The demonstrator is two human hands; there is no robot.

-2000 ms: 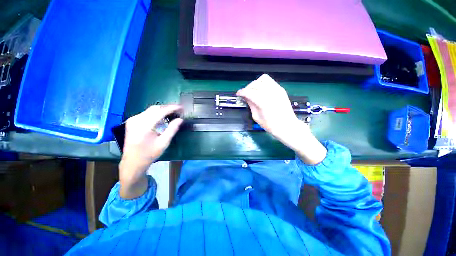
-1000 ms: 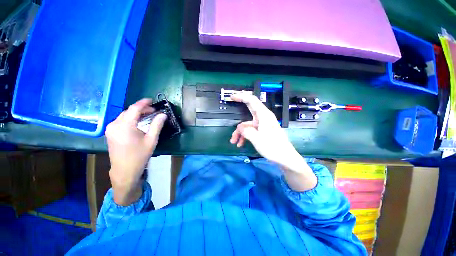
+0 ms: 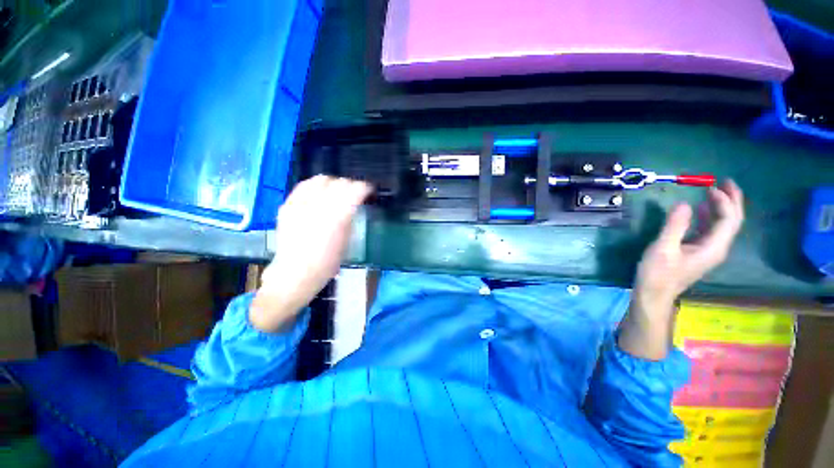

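Observation:
The black press fixture [image 3: 448, 203] lies on the green bench with a silver-white insert [image 3: 457, 165] at its left part and blue bars across its middle. The toggle clamp's red handle [image 3: 696, 180] points right. My left hand [image 3: 315, 224] is shut on a black housing [image 3: 366, 160], which is blurred and sits at the fixture's left end; whether it touches the fixture I cannot tell. My right hand [image 3: 692, 239] is open and empty just below the red handle, fingers apart.
A large blue bin [image 3: 206, 119] stands at the left, with clear trays [image 3: 87, 114] beyond it. A pink foam sheet [image 3: 585, 37] on black foam [image 3: 567, 101] lies behind the fixture. Blue bins [image 3: 818, 228] are cut off at right. Striped sheets [image 3: 732, 375] show below the bench edge.
My right hand has left the silver-white insert and moved right to the clamp handle. My left hand has brought the housing up and right to the fixture's left end. The view has shifted left.

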